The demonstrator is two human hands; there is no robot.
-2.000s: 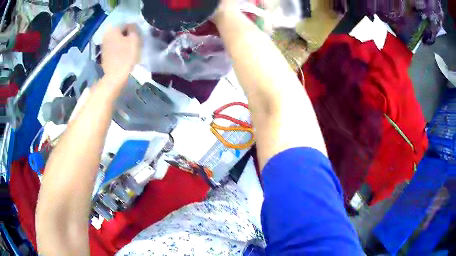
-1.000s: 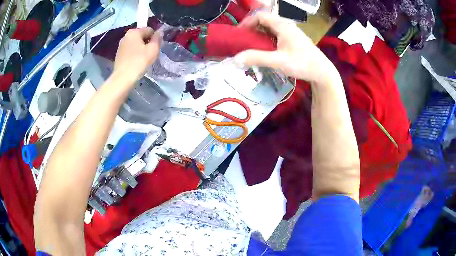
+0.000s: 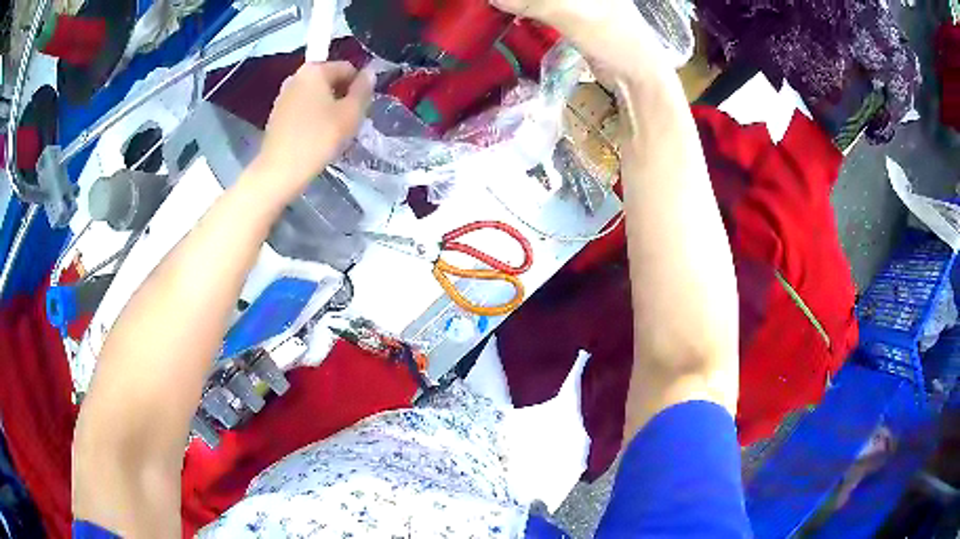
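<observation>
A clear crinkled plastic bag (image 3: pixel 416 153) lies at the top middle, with a red thread cone (image 3: pixel 474 90) with a green tip in it. My left hand (image 3: pixel 321 111) is closed on the bag's left edge. My right hand (image 3: pixel 600 32) is at the top, partly cut off by the picture's edge. Its fingertips are on a blurred red thread cone (image 3: pixel 458 30) above the bag. The fingers' far side is hidden.
Shears with red and orange handles (image 3: pixel 482 265) lie on the white table (image 3: pixel 390 290). The overlock machine (image 3: pixel 279 305) is at left. Red cloth (image 3: pixel 795 221) and maroon cloth (image 3: pixel 558 326) lie at right, near a blue crate (image 3: pixel 900 305).
My right hand came into view from the top edge, was at a red cone over the bag, and has moved up. My left hand has moved right and slightly down, with the bag.
</observation>
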